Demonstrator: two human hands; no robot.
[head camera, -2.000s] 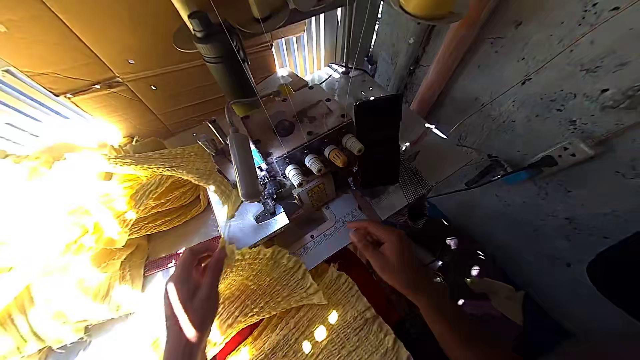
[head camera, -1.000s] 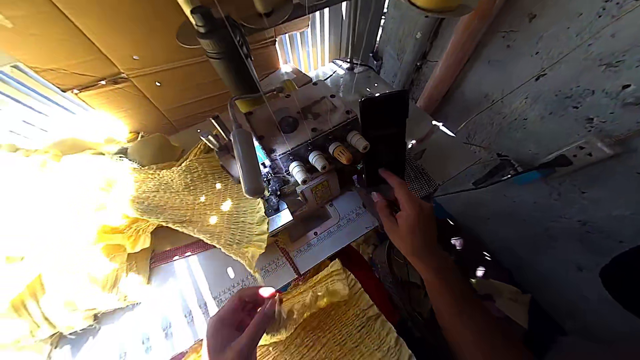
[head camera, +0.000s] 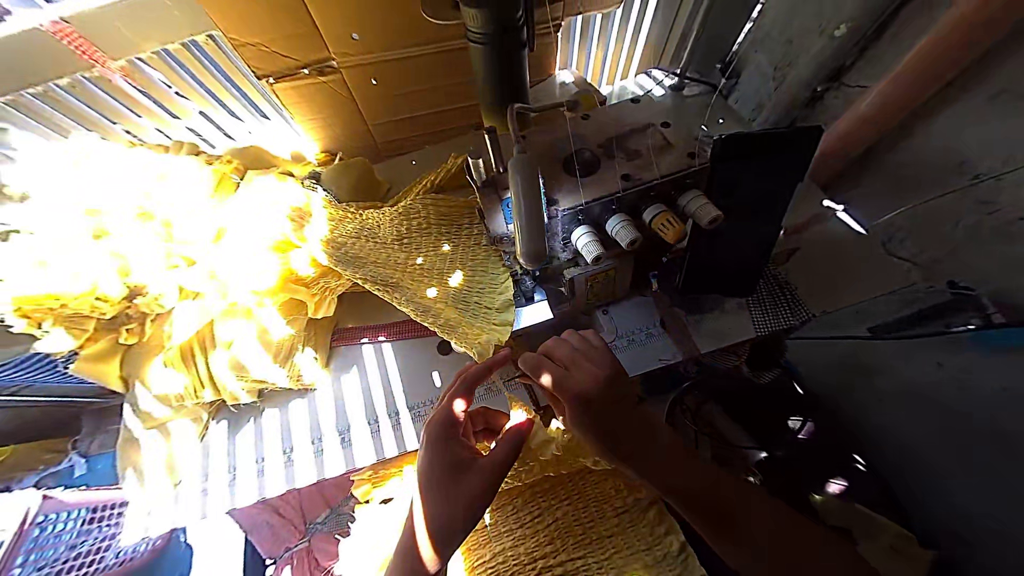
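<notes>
An overlock sewing machine (head camera: 608, 176) with a row of tension dials stands at the upper middle. Left of its presser foot hangs a shirred yellow fabric piece (head camera: 424, 256). Another shirred yellow fabric piece (head camera: 576, 520) lies below my hands, towards me. My left hand (head camera: 472, 448) pinches the upper edge of this lower piece between thumb and fingers. Close beside it, just in front of the machine, my right hand (head camera: 576, 384) is curled with its fingertips at the same edge; what lies between its fingers is hidden.
A large sunlit heap of yellow fabric (head camera: 184, 272) covers the left of the table. A measuring tape strip (head camera: 408, 408) runs along the tabletop. A black panel (head camera: 744, 208) stands at the machine's right. A pink plastic basket (head camera: 72, 528) is at the lower left, near a pink cloth (head camera: 296, 520).
My right hand has come down from beside the black panel to meet my left hand at the fabric edge. The view has shifted left.
</notes>
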